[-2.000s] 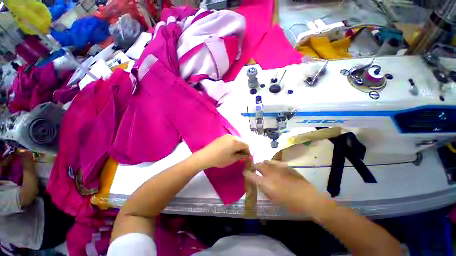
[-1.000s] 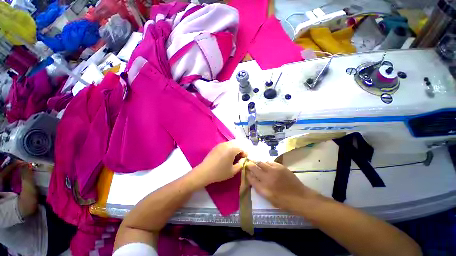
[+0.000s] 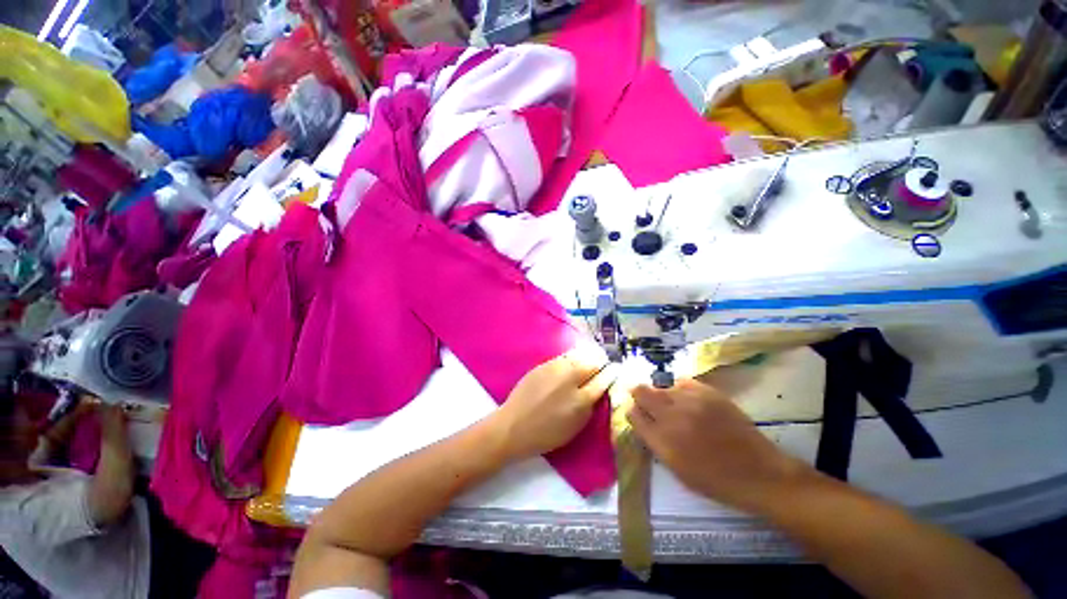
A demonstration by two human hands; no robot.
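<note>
A magenta knit garment piece (image 3: 468,310) lies across the white table, its end beside the needle area. My left hand (image 3: 556,404) holds the magenta piece just left of the presser foot (image 3: 608,339). My right hand (image 3: 690,427) is close to it on the right, fingertips on an olive strip (image 3: 634,503). The strip hangs down over the table's front edge. The fingertips of both hands are close together below the needle area; the exact grip is hidden by glare and the fingers.
The white sewing machine head (image 3: 796,263) spans the right. Crossed black strips (image 3: 840,404) lie under its arm. Pink-and-white garment parts (image 3: 497,146) are bunched behind. More magenta pieces (image 3: 234,351) drape at the left over a yellow-orange cloth (image 3: 277,468). Another person's arm (image 3: 114,462) shows far left.
Both hands have moved up toward the needle with the magenta piece and olive strip. A second ago the fingertips met lower, in front of the presser foot. The view has shifted slightly.
</note>
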